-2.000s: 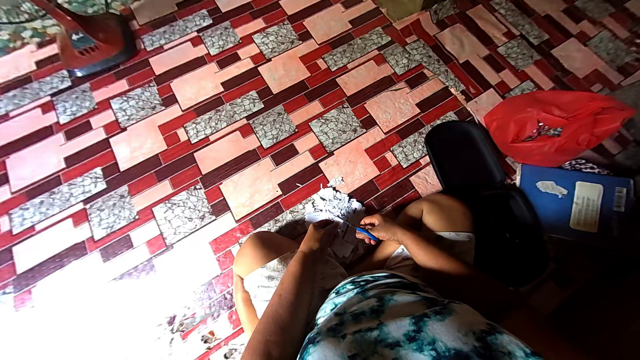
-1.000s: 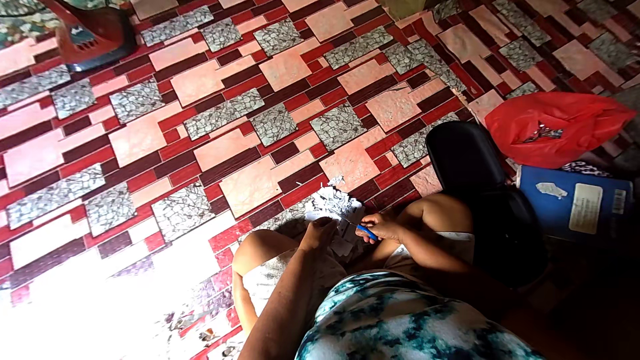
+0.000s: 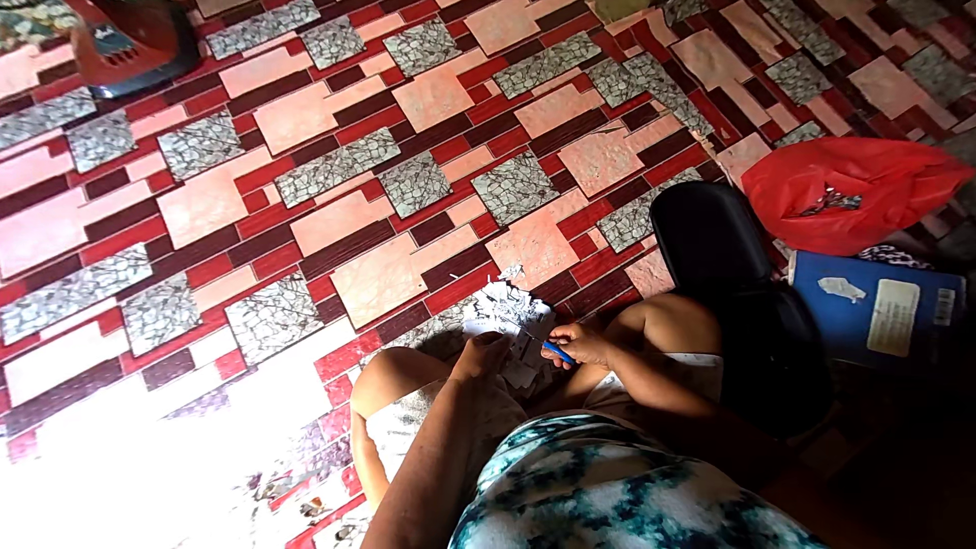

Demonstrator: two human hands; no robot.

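My right hand (image 3: 581, 345) is closed around the blue handles of a pair of scissors (image 3: 559, 351), whose blades point up and left over the paper. To its left, my left hand (image 3: 483, 354) has its fingers closed at the edge of the white paper, seemingly on a piece; the grip is partly hidden and dark. A heap of small cut paper scraps (image 3: 503, 303) lies on the floor just beyond both hands, between my bent knees. More white pieces (image 3: 521, 374) lie below the hands, in shade.
A black case or seat-like object (image 3: 713, 232) stands beside my right knee. Beyond it are a red plastic bag (image 3: 846, 194) and a blue box or folder (image 3: 846, 328) with a label. A red and black appliance (image 3: 133, 46) sits at the upper left on the patterned floor (image 3: 366, 221).
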